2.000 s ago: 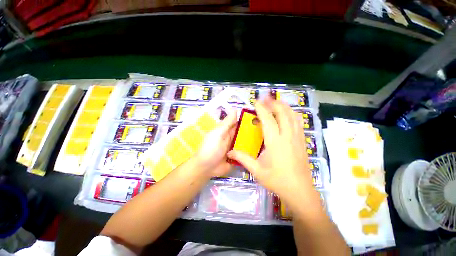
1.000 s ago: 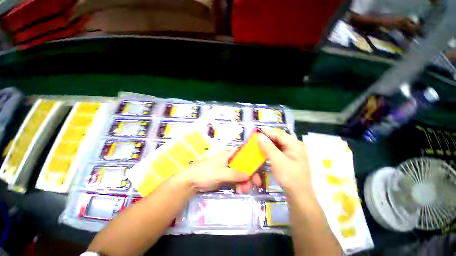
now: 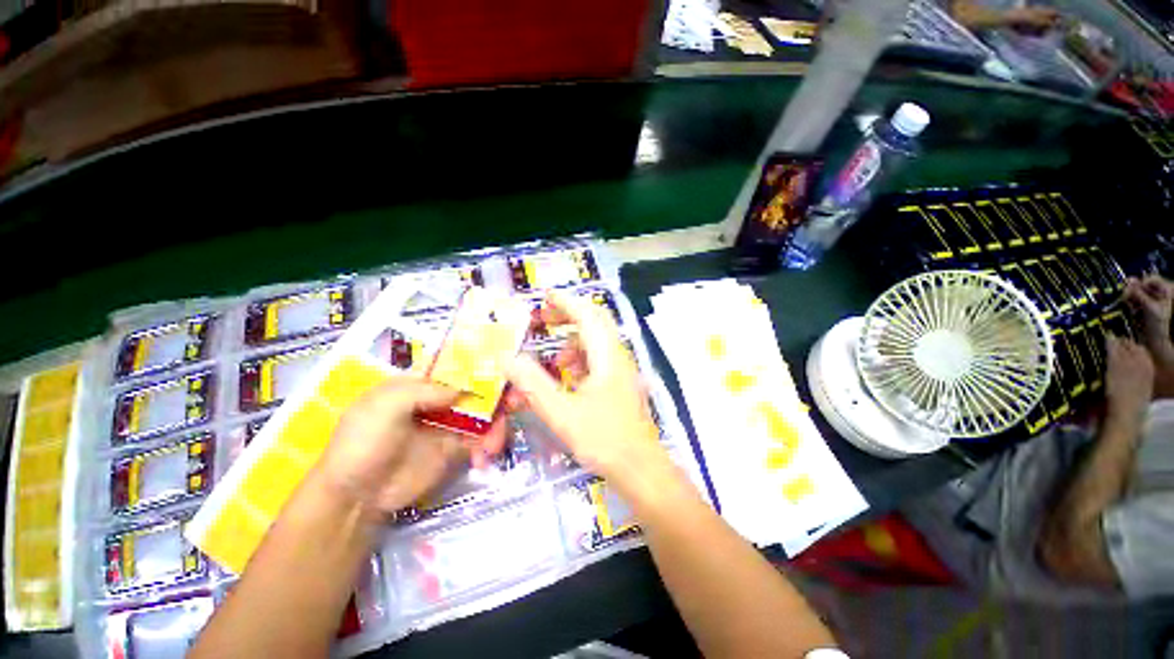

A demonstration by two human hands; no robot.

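My left hand (image 3: 393, 444) holds a red-edged housing (image 3: 475, 354) with a yellow sticker face, tilted above the clear tray (image 3: 474, 560). My right hand (image 3: 586, 386) is at the housing's right side, its thumb and fingers near the edge; whether they grip it is hard to tell. A white sticker sheet (image 3: 287, 444) with yellow rectangles lies slantwise over the tray, partly under my left hand. More housings (image 3: 164, 407) sit in the tray pockets. My hands hide the middle pockets.
A white backing stack (image 3: 751, 412) with yellow scraps lies right of the tray, then a white fan (image 3: 953, 358). A bottle (image 3: 852, 187) and phone (image 3: 776, 206) stand behind. A yellow sticker stack (image 3: 45, 496) is at far left. A neighbour's arms (image 3: 1110, 451) show at right.
The view has swung right, so the tray sits further left and the neighbour shows. The housing is now tilted more upright, and my right fingers have opened beside it.
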